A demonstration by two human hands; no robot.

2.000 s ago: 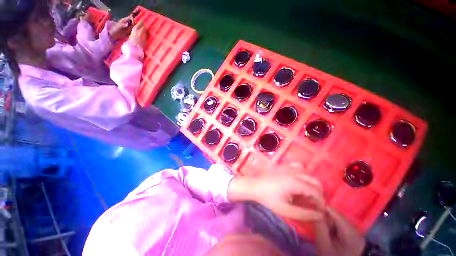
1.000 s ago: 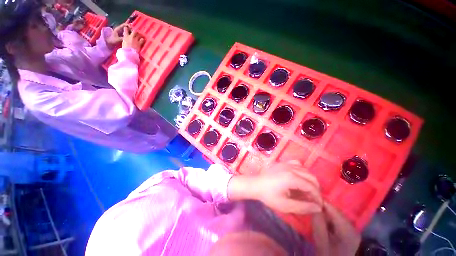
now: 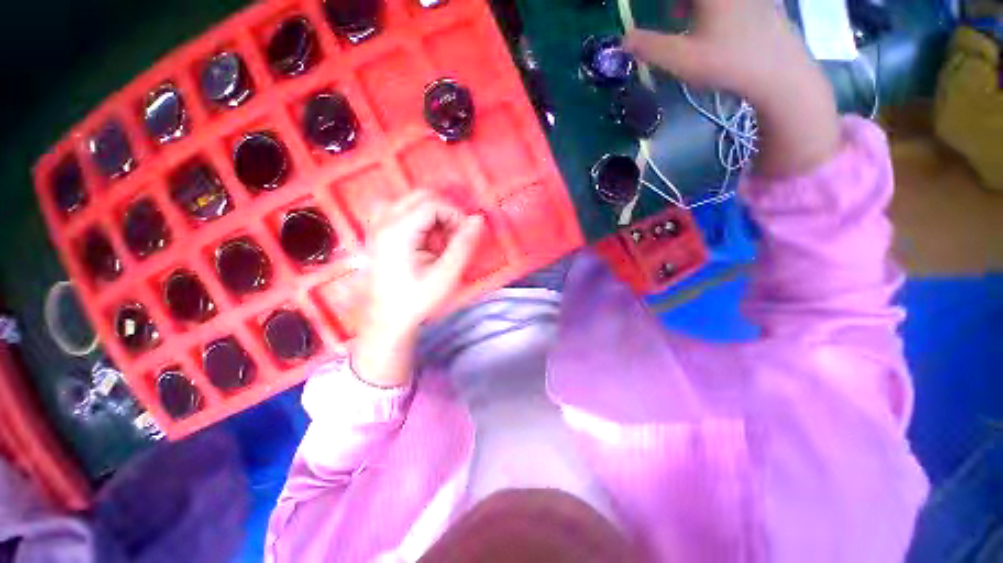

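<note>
The red-orange foam tray (image 3: 528,236) holds rows of round black watch heads, such as one with faint figures (image 3: 449,109). My left hand (image 3: 423,258) is over the tray's near part, fingers curled; glare hides whether it holds anything. My right hand (image 3: 731,50) is right of the tray, cut off by the top edge. One of its fingertips is beside a purplish-lit watch head (image 3: 608,59) on the bench; whether they touch is unclear. Two more dark watch heads (image 3: 615,177) lie below it along the yellow strip (image 3: 630,209).
Coiled white cords (image 3: 735,134) lie right of the watch heads. A smaller red tray (image 3: 669,251) with small dark pieces is below them. A tape ring (image 3: 69,319) and shiny clear pieces (image 3: 101,390) lie left of the tray. Part of a neighbouring person's sleeve (image 3: 33,517) shows at bottom left.
The view has swung to the right. My hands were close together over the tray's near edge; now they are apart, the right one out by the watch heads on the bench.
</note>
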